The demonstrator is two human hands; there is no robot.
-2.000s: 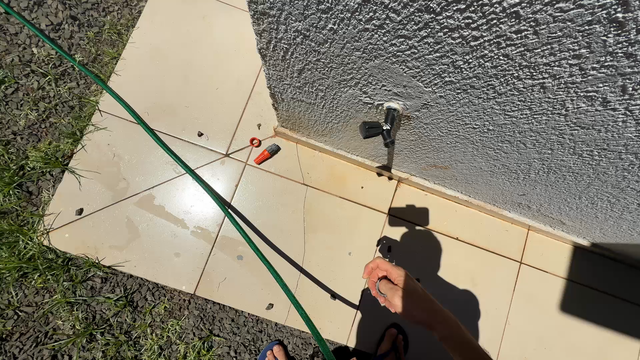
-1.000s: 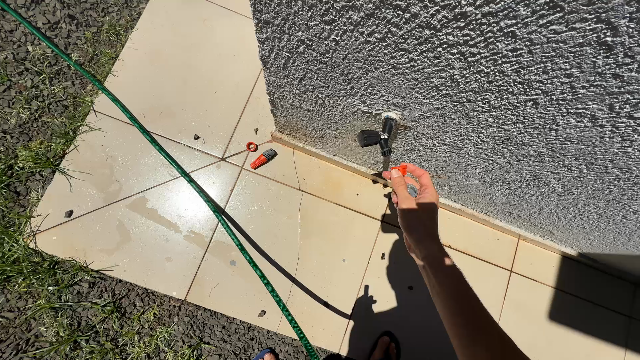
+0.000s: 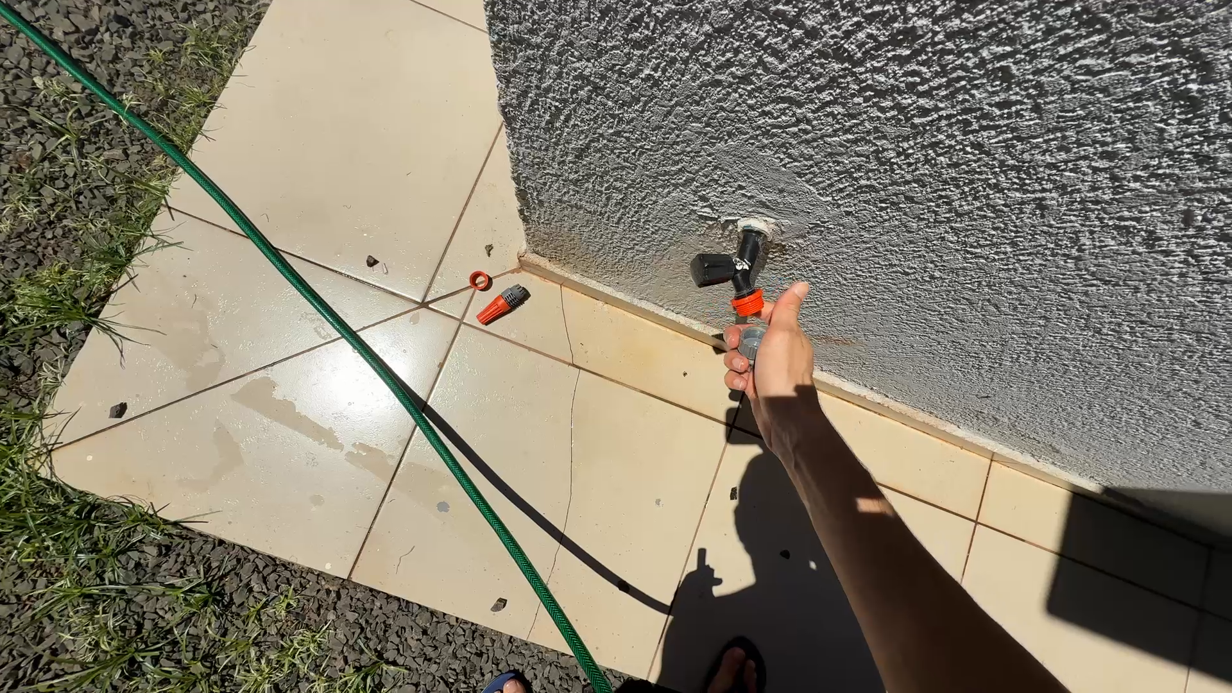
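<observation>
Just below the black plastic tap [image 3: 746,260] on the wall, my right hand [image 3: 778,351] curls its fingers around a grey plastic fitting [image 3: 753,343]. An orange threaded piece [image 3: 747,303] sits at the tap's outlet, close to my fingertips. My left hand is out of view. A green garden hose [image 3: 385,371] runs diagonally across from the upper left to the bottom edge; its lower end is not seen. On the tiles near the wall's corner lie an orange and grey hose nozzle [image 3: 501,305] and a small orange ring [image 3: 479,280].
A rough grey stucco wall [image 3: 914,192] rises from the beige floor tiles [image 3: 635,462]. Dark gravel [image 3: 404,635] and grass tufts [image 3: 58,539] border the tiles on the left and below. Feet in sandals [image 3: 736,666] show at the bottom edge, beside my shadow.
My right hand has risen from over the lower tiles to the tap. The orange piece was at my fingers one second ago and is now at the tap's outlet.
</observation>
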